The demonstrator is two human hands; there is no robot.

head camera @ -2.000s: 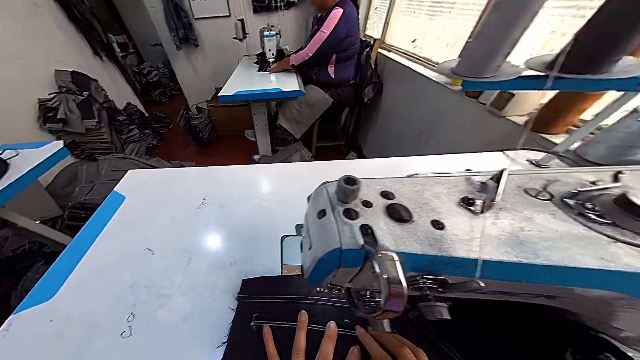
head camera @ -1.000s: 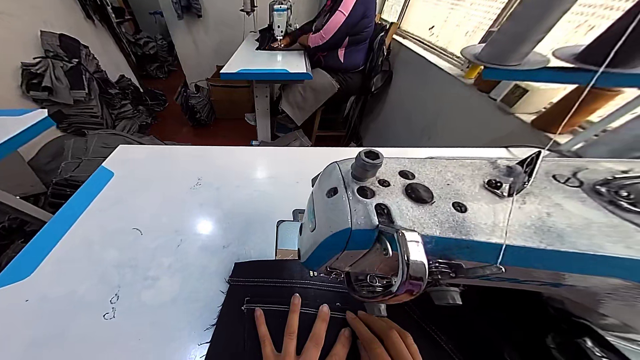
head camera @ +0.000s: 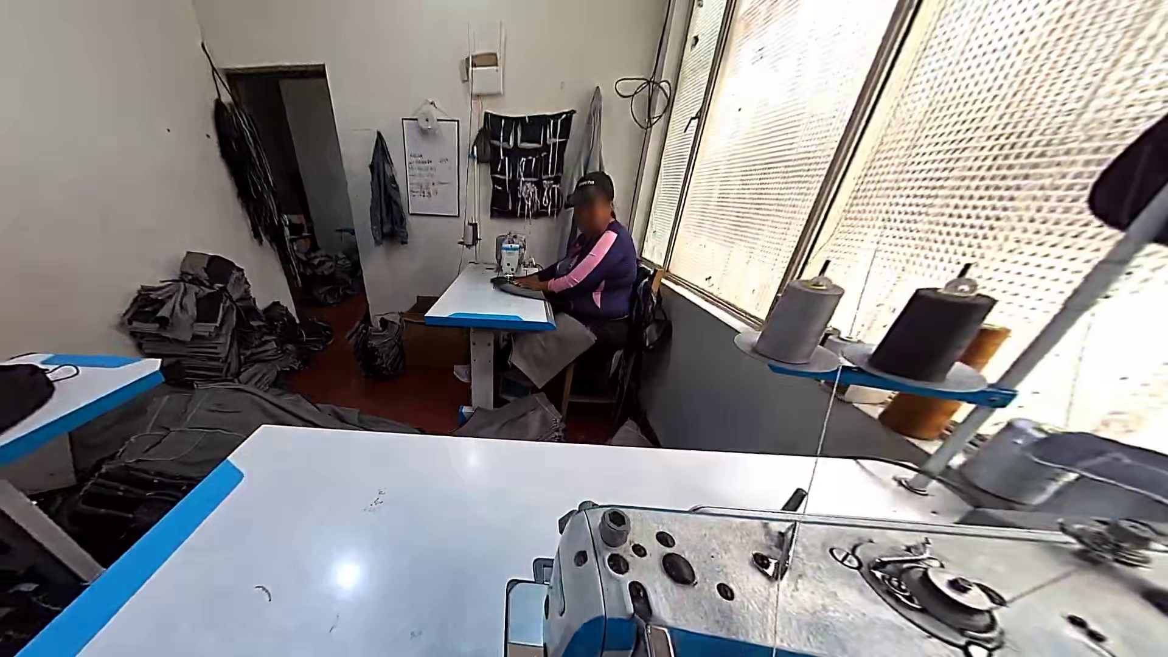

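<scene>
Neither of my hands shows now; both are below the lower edge of the view. The head of an industrial sewing machine, silver above and blue below, fills the lower right, cut off by the frame. Its needle area and the dark cloth are hidden. A thread runs up from the machine to a stand, where a grey thread cone and a dark thread cone sit side by side. The white sewing table with a blue edge spreads left of the machine.
Ahead, a person in a cap sits at another sewing machine with hands on cloth. Stacks of folded dark cloth lie on the floor at left. Another table juts in at the left edge. A window runs along the right.
The view has tilted up strongly. Both hands, which lay flat on the dark cloth beside the machine's needle area, have gone out of view, as has the cloth.
</scene>
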